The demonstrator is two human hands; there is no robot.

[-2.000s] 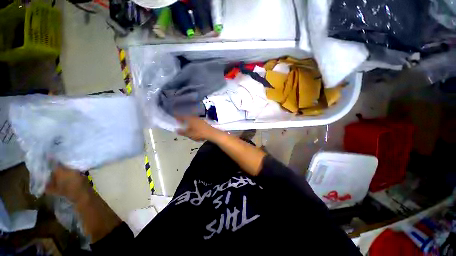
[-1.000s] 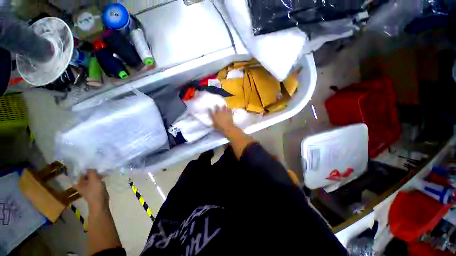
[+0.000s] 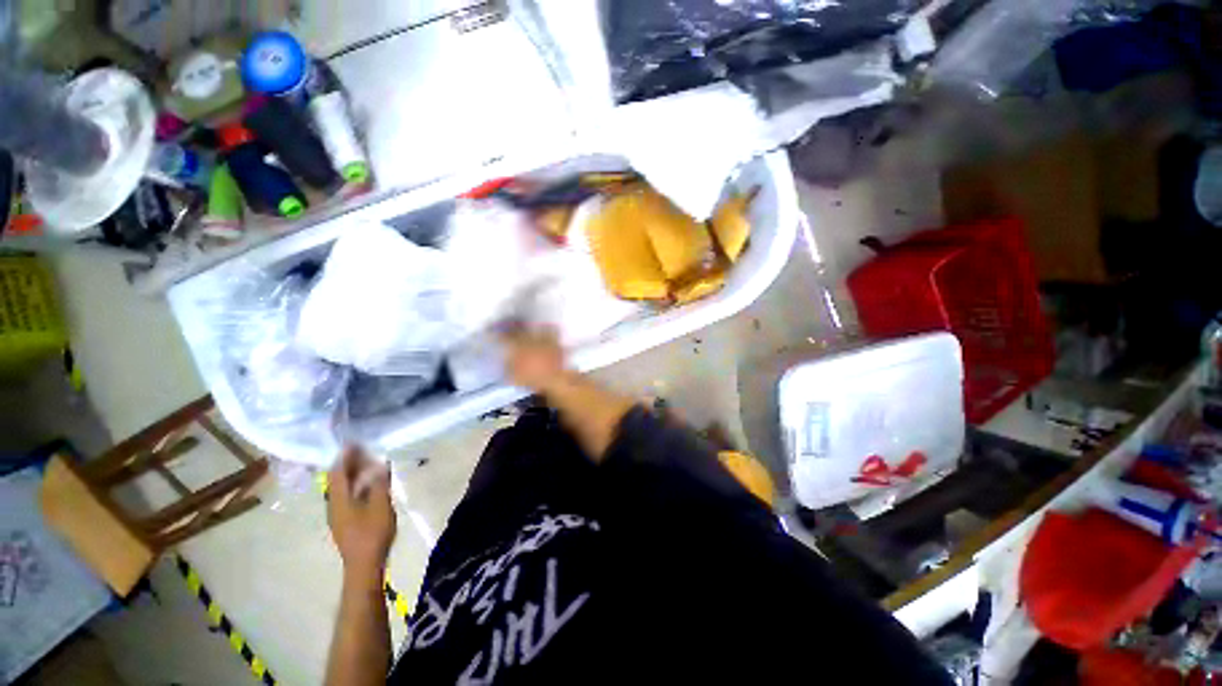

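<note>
A long white plastic tub lies across the view. A clear poly bag fills its left end. My left hand is at the near left rim, fingers closed on what looks like the bag's edge. White cut pieces lie bunched in the tub's left and middle; those in the middle are blurred. My right hand is blurred at the near side of these pieces; its grip is unclear. Mustard-yellow cut pieces lie at the right end. A little dark cloth shows under the white pieces.
Thread cones stand beyond the tub at left. A wooden stool is at the lower left. A white lidded storage box and a red crate stand at right. A black plastic-wrapped bundle lies beyond the tub.
The large bag that my left hand held over the tub's left end now lies lower inside it. My left hand has moved right. White pieces have shifted left and bunched up.
</note>
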